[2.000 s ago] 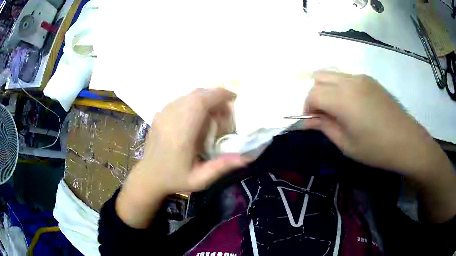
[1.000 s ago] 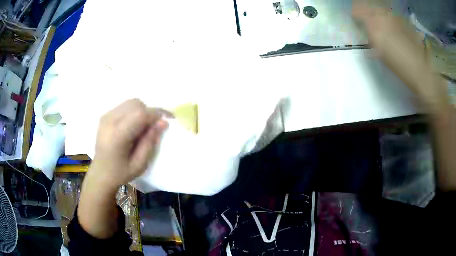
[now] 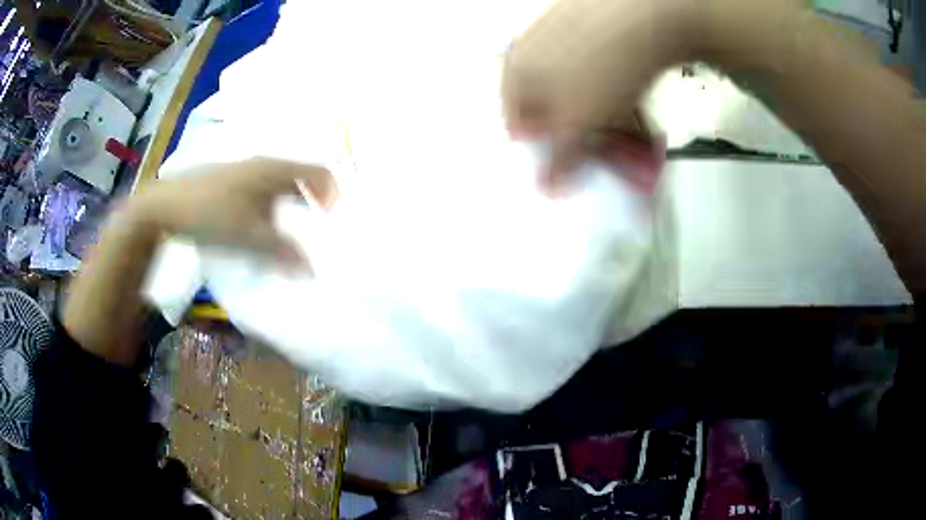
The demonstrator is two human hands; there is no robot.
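Observation:
A large bright white garment (image 3: 437, 295) covers the middle of the table and hangs over its front edge towards my lap. My left hand (image 3: 244, 208) is blurred on the garment's left side, thumb and fingers apart; whether it pinches cloth cannot be told. My right hand (image 3: 589, 112) is blurred, bent down onto the garment right of centre, its fingers curled at the cloth and gripping it. Cloth detail is washed out by glare.
The white table (image 3: 782, 234) shows at right with a dark slot line. At left are a machine part with a red piece (image 3: 86, 137), a wood-edged table, a fan (image 3: 18, 366) and taped cardboard (image 3: 249, 427) below.
My right hand has come from the far right onto the garment. My left hand has opened from its pinch near the yellowish patch, which no longer shows clearly. The view has shifted.

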